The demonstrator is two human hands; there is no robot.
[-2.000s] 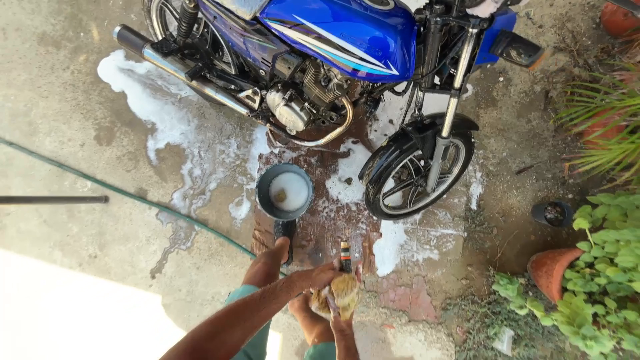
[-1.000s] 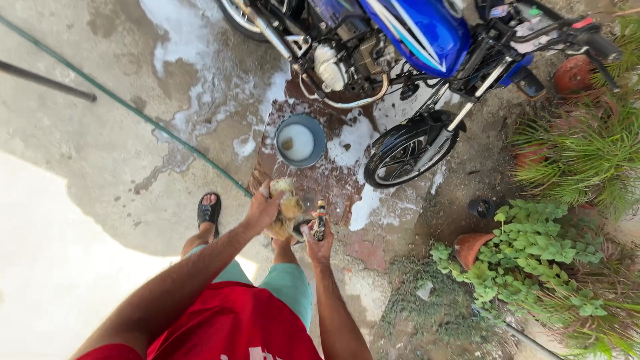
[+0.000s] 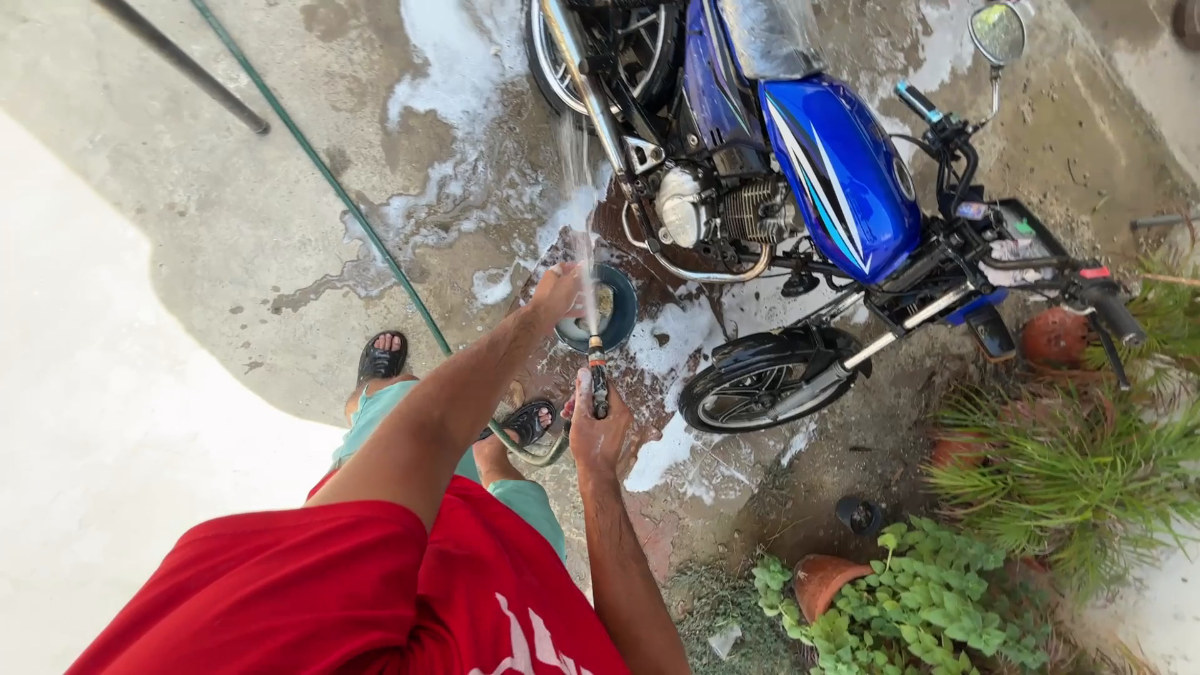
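Note:
My right hand (image 3: pixel 600 427) grips a hose spray nozzle (image 3: pixel 597 375), and a jet of water shoots from it toward the motorcycle's rear wheel. My left hand (image 3: pixel 560 292) is beside the jet, over the left rim of a dark round bucket (image 3: pixel 621 328); it appears to hold nothing, though its fingers are partly blurred. Inside the bucket are whitish suds and a tan thing, possibly a sponge. A green garden hose (image 3: pixel 352 202) runs down to my right hand. The blue motorcycle (image 3: pixel 839 178) stands beyond the bucket, its front wheel (image 3: pixel 759 389) to the right.
Soap foam (image 3: pixel 459 75) lies on the wet concrete around the motorcycle. My feet in black sandals (image 3: pixel 382 356) are left of and below the bucket. A dark pole (image 3: pixel 192 70) juts in at upper left. Terracotta pots (image 3: pixel 825 583) and leafy plants (image 3: pixel 919 600) line the lower right.
Water now jets from the nozzle. My left hand, earlier on a tan, fluffy thing, has moved up to the bucket and let go of that thing. The view has shifted.

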